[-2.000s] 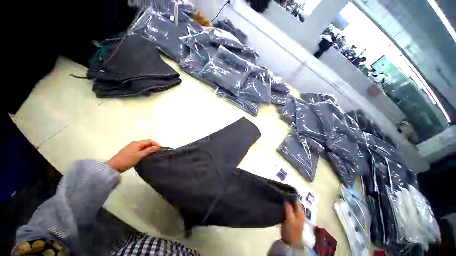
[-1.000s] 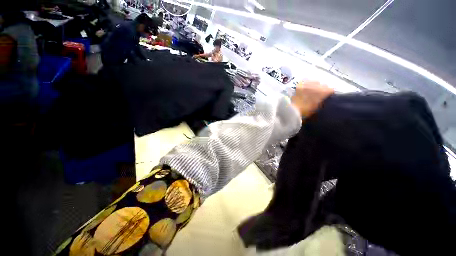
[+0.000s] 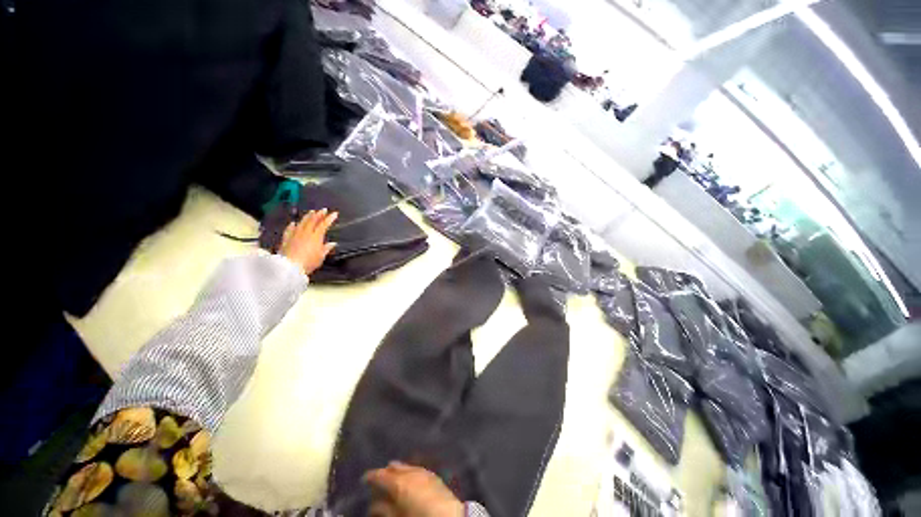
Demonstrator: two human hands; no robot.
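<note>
Dark grey trousers (image 3: 454,384) lie spread on the cream table, both legs pointing away towards the bagged garments. My right hand (image 3: 414,492) rests on their near part at the bottom edge, fingers blurred; whether it grips cloth cannot be told. My left hand (image 3: 308,240) is on the near left part of the folded dark trousers pile (image 3: 369,227), fingers spread. The teal-green snips handle (image 3: 283,196) lies on the pile just beyond my left hand.
Bagged dark trousers (image 3: 515,217) are heaped along the table's back, with more bagged garments (image 3: 727,379) at the right. A printed poly bag (image 3: 636,490) lies right of the trousers. A large dark mass (image 3: 151,111) fills the upper left. A person (image 3: 663,162) is far off.
The view has swung back down to the table. The trousers, raised on the right a second ago, now lie flat with legs outstretched. My left hand has moved onto the folded pile.
</note>
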